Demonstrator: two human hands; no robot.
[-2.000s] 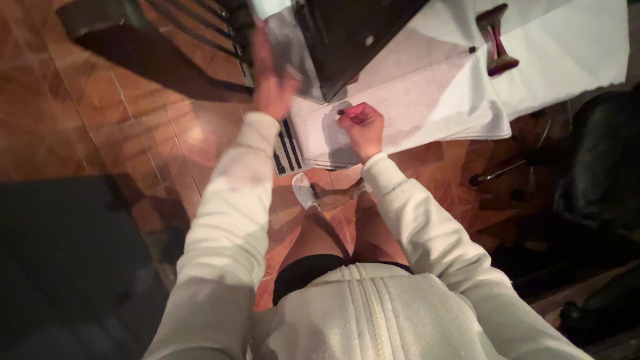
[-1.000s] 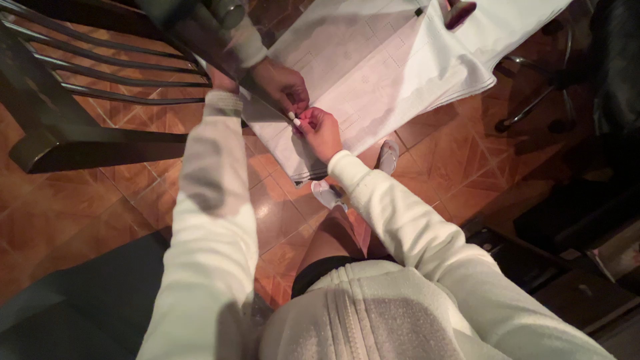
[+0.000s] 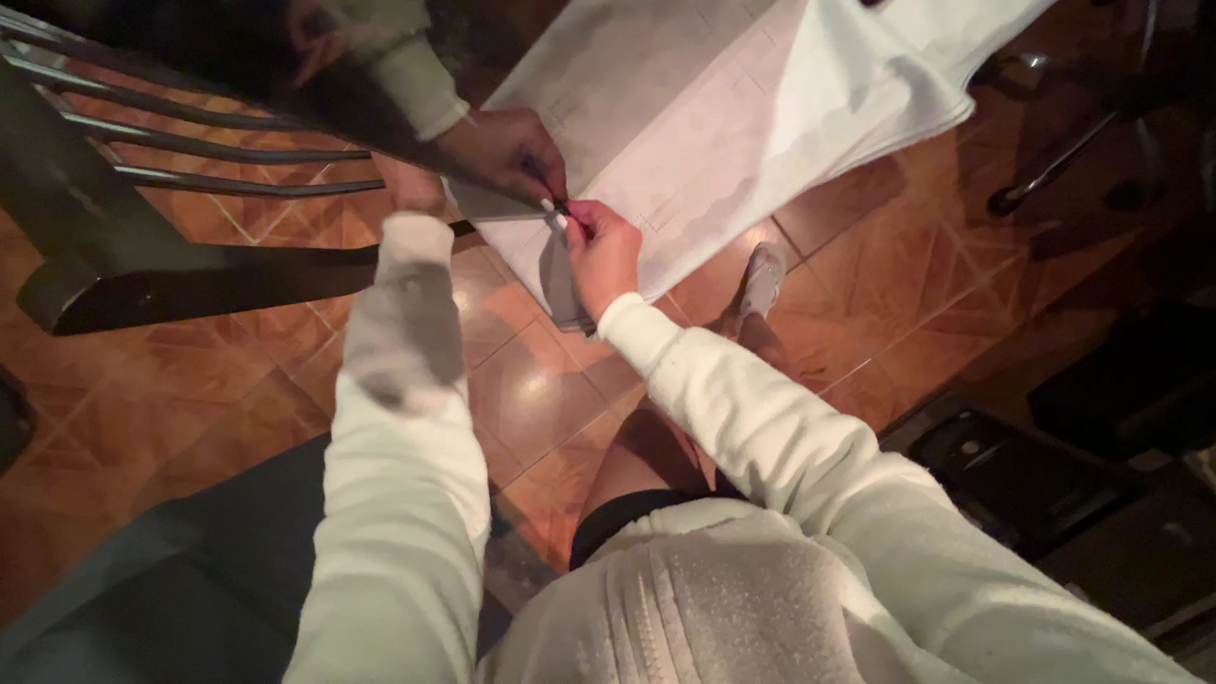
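Observation:
A large dark glossy panel [image 3: 237, 66] is tilted at the upper left, its lower corner over a white cloth [image 3: 655, 142]. My left hand [image 3: 413, 185] holds the panel near its lower edge, with the fingers hidden behind it. At the panel's corner, my right hand [image 3: 603, 252] pinches a small dark piece [image 3: 560, 207] between thumb and fingertips; what the piece is cannot be made out. The hand and pale sleeve that show in the panel's face are a reflection of my right hand and sleeve.
A dark wooden chair [image 3: 199, 275] with curved slats stands at the left, close to my left forearm. Dark grey fabric [image 3: 180, 560] shows at the lower left. Metal chair legs [image 3: 1054, 166] on casters are at the upper right, above a tiled floor [image 3: 532, 380].
My left hand was a blur by the panel two seconds ago and is now partly behind its lower edge. My right hand has come up to the panel's corner. The view has shifted.

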